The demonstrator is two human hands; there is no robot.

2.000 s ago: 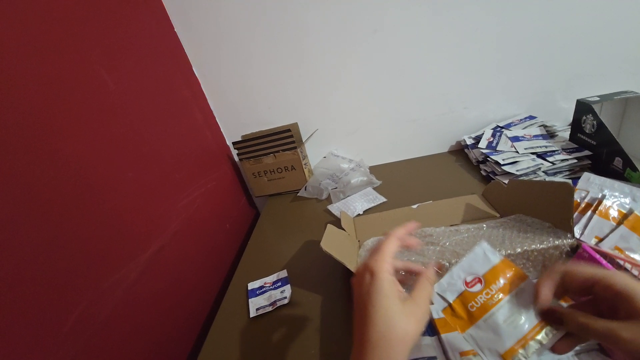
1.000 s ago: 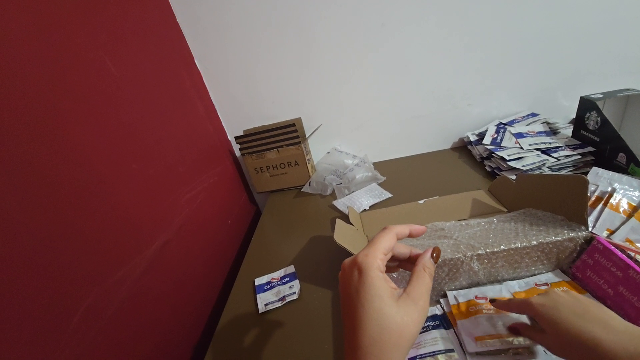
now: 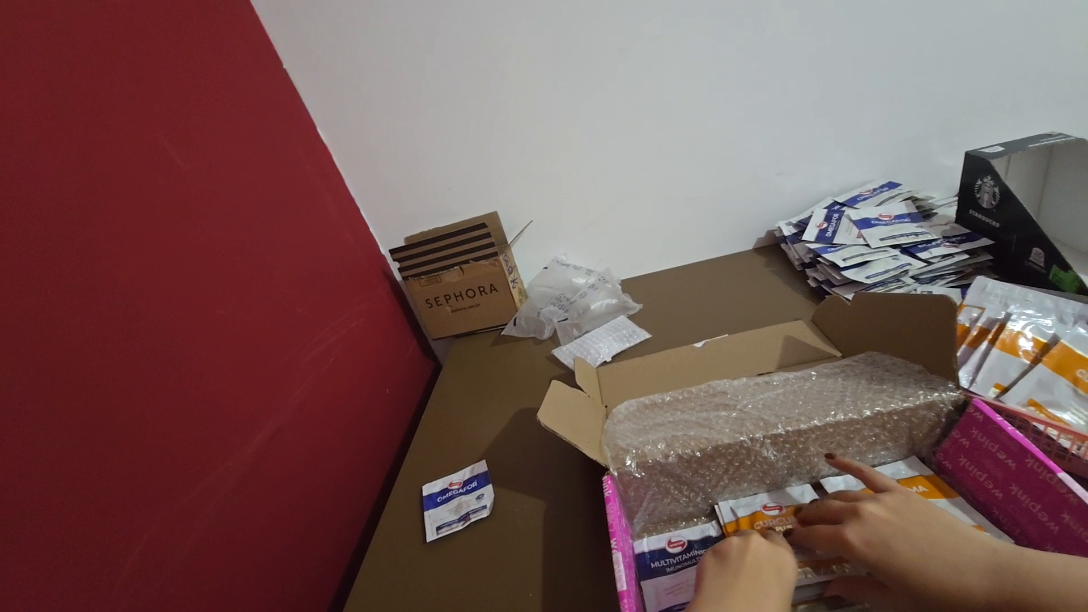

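Observation:
An open cardboard box with pink sides (image 3: 619,544) holds a sheet of bubble wrap (image 3: 765,425) along its back and sachets in front of it. My left hand (image 3: 746,574) rests with curled fingers at the lower edge of an orange-and-white sachet (image 3: 748,510), beside a blue-and-white sachet (image 3: 676,552). Against the same orange sachets lies my right hand (image 3: 884,527), its index finger raised toward the bubble wrap. Another orange-and-white sachet (image 3: 918,480) shows behind that hand. Both sets of fingertips are partly hidden, so a grip cannot be made out.
A single blue-and-white sachet (image 3: 457,500) lies left of the box. Behind stand a small brown carton (image 3: 463,297), clear plastic air pillows (image 3: 574,297) and a heap of sachets (image 3: 884,234). At right are a black carton (image 3: 1007,212) and a red basket (image 3: 1041,429) of orange-and-white pouches.
Two seconds ago an orange-and-white sachet was held up between my hands; orange sachets now lie in the box. My left hand has moved down and right, next to my right hand.

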